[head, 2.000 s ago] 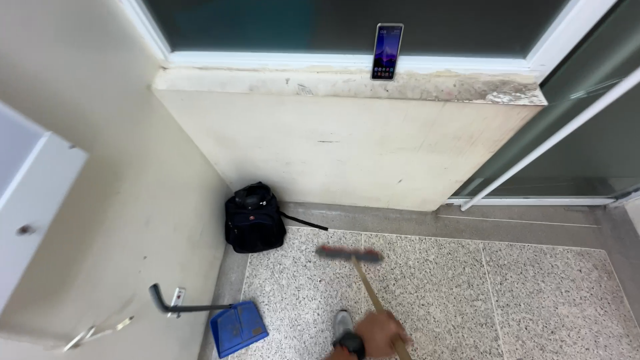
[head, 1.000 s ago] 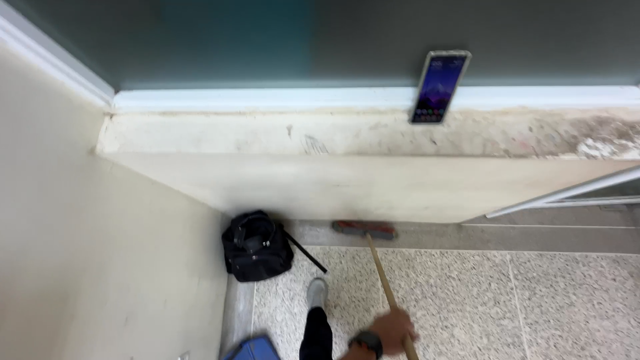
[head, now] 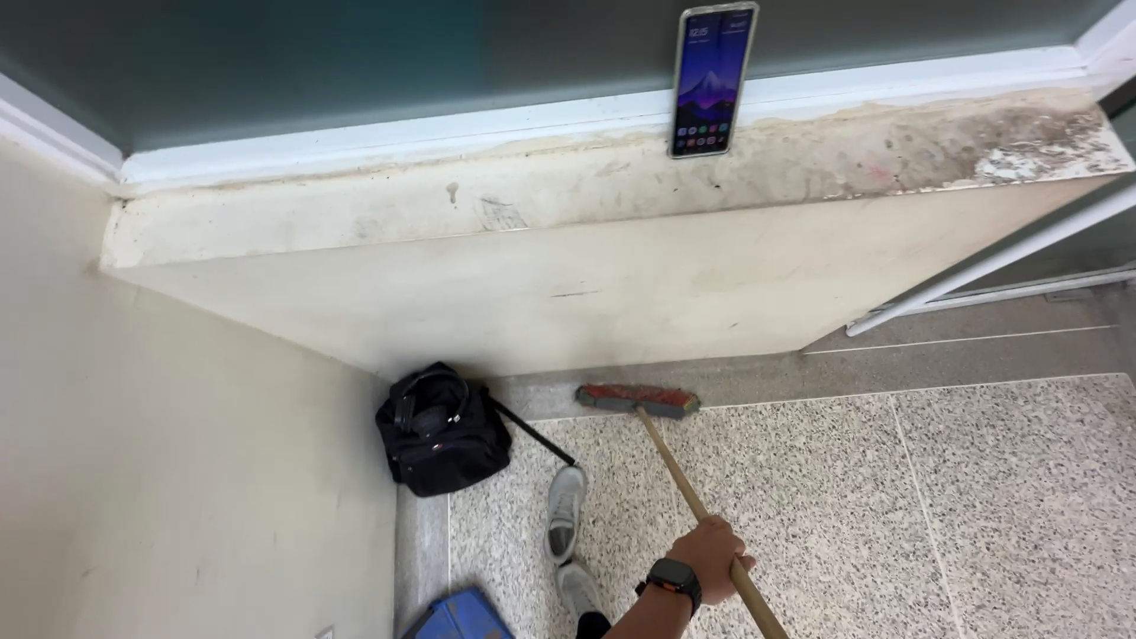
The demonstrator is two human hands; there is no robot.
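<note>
My left hand, with a dark watch on its wrist, is closed around the wooden handle of a push broom. The handle slants from the lower right up to the broom's red and grey head, which rests on the grey floor border near the base of the low wall. My right hand is out of view, and the handle's upper end is hidden past the bottom edge. A black backpack lies left of the broom head, its strap stretched towards a grey shoe.
A blue dustpan is partly visible at the bottom. A lit smartphone leans upright on the stained ledge against the window. A wall bounds the left; a white bar slants at the right over speckled flooring.
The broom head has moved right relative to the backpack since the one-second-old frame. My left hand stays on the handle. The view has moved closer to the ledge since the oldest frame.
</note>
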